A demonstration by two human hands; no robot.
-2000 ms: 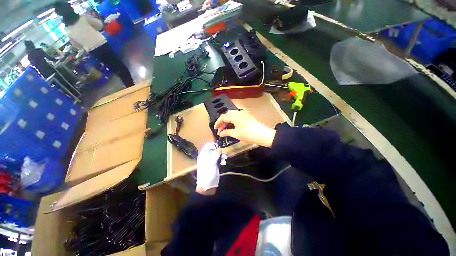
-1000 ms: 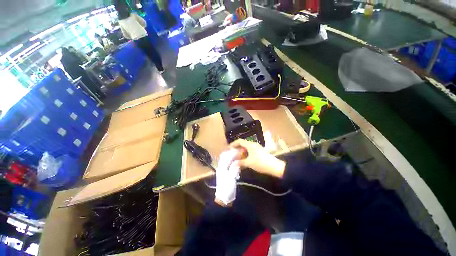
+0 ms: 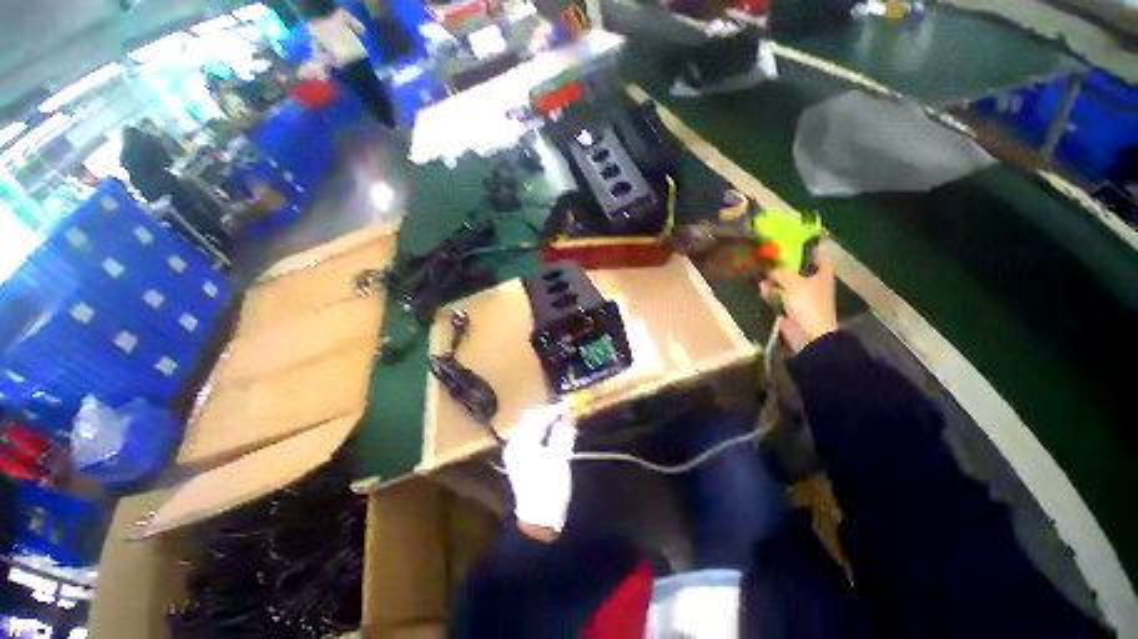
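A black socket housing (image 3: 562, 297) lies on the tan cardboard pad (image 3: 668, 327), with a green circuit board (image 3: 597, 353) in its open near end. My gloved left hand (image 3: 542, 464) is at the pad's front edge, just below the open end, with its fingers closed on a lead wire (image 3: 577, 402); the grip is blurred. My bare right hand (image 3: 805, 297) is around the handle of the yellow-green soldering gun (image 3: 786, 237), right of the pad. A black power cord (image 3: 464, 385) lies on the pad left of the housing.
A red parts box (image 3: 608, 253) stands behind the pad, with another socket strip (image 3: 612, 175) on top. Black cords lie at the back left. An open carton (image 3: 406, 549) of cords is at lower left. The green conveyor (image 3: 924, 268) runs along the right. People are in the background.
My right hand has left the housing's open end and moved right to take hold of the soldering gun. My left hand stays near the open end. The housing's open end now faces me uncovered.
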